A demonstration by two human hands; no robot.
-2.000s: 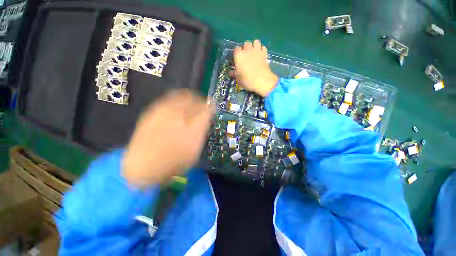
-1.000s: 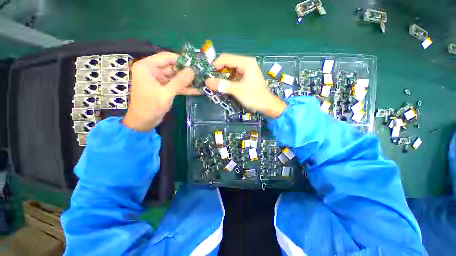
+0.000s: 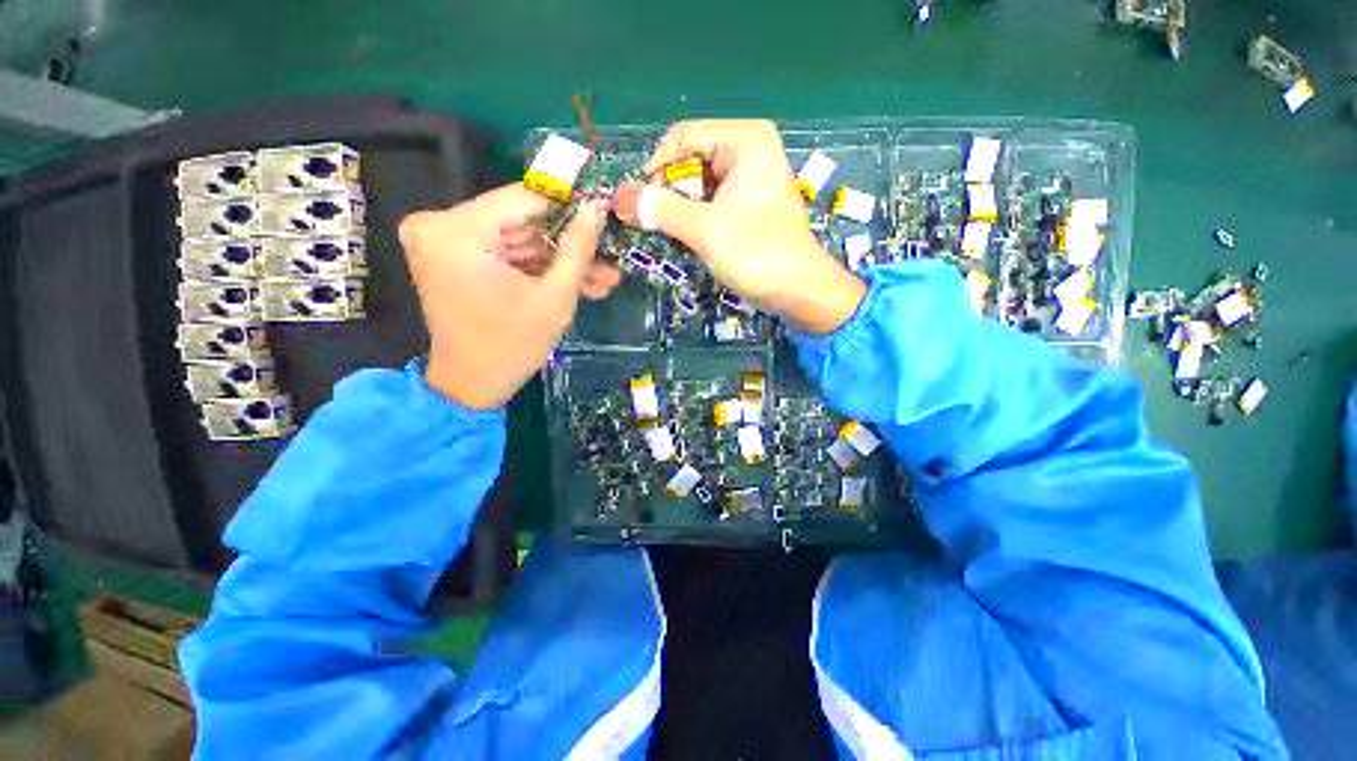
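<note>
My left hand (image 3: 499,290) and my right hand (image 3: 737,216) are close together above the back left of the clear tray (image 3: 558,446). Between their fingertips they hold a small tangled clump of circuit boards (image 3: 603,182). A white battery cell (image 3: 558,167) with yellow tape sticks up by my left fingers, and an orange-yellow piece shows at my right fingers. A thin brown lead rises above the clump. Small dark-and-white loops hang under it. A white band is on a right finger. The tray's pockets hold piles of boards with white cells (image 3: 750,443).
A black foam tray (image 3: 357,446) at the left holds cream housings (image 3: 223,300) in two columns. A loose pile of boards (image 3: 1191,345) lies right of the clear tray. Part-assembled units (image 3: 1277,63) lie at the back right. A cardboard box (image 3: 127,684) is at the lower left.
My left hand came off the foam tray side and met my right hand, which lifted out of the clear tray with boards. The clump has since turned, and a white cell now shows at the left.
</note>
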